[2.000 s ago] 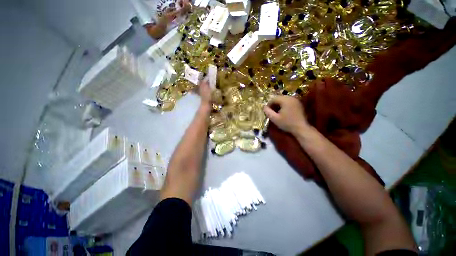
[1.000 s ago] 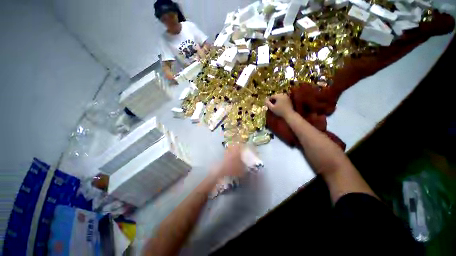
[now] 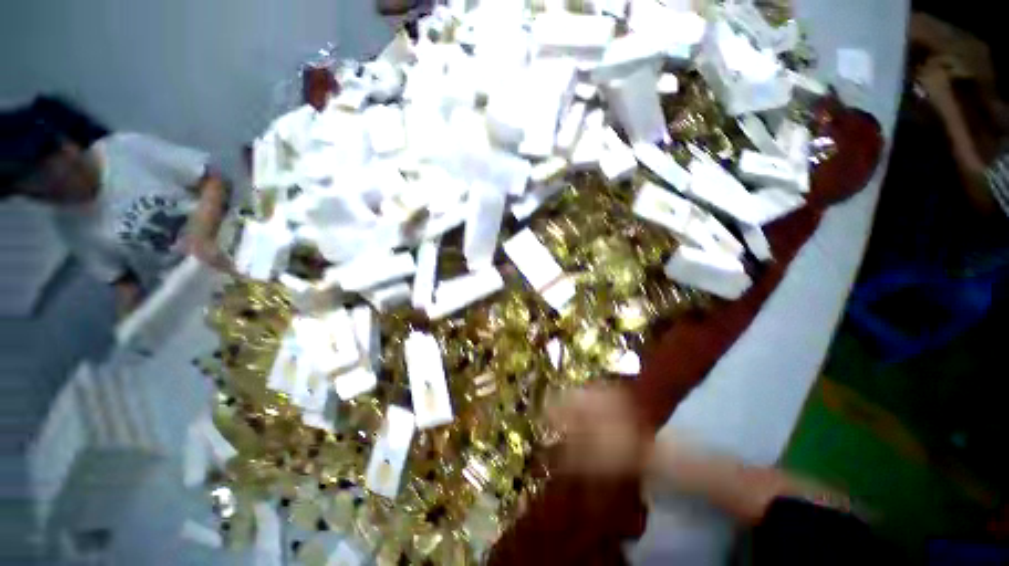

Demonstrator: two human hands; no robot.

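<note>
A large pile of gold bottles with dark caps [image 3: 487, 420] covers the middle of the table. Many white cartons [image 3: 429, 378] lie on and behind it in a heap. My right hand [image 3: 597, 429] is blurred, over the right side of the bottle pile beside the rust-brown cloth [image 3: 708, 352]; whether it holds anything cannot be told. My left hand is not in view.
A person in a white shirt [image 3: 149, 210] is at the left, arm toward the carton heap. Stacked cartons [image 3: 105, 409] stand at lower left. Another person's arm [image 3: 957, 111] shows at upper right, above a blue object [image 3: 918, 304] on the green floor.
The view has swung up and right, showing more of the carton heap. My left hand, near the white inserts a second ago, has left the picture. My right hand is now blurred.
</note>
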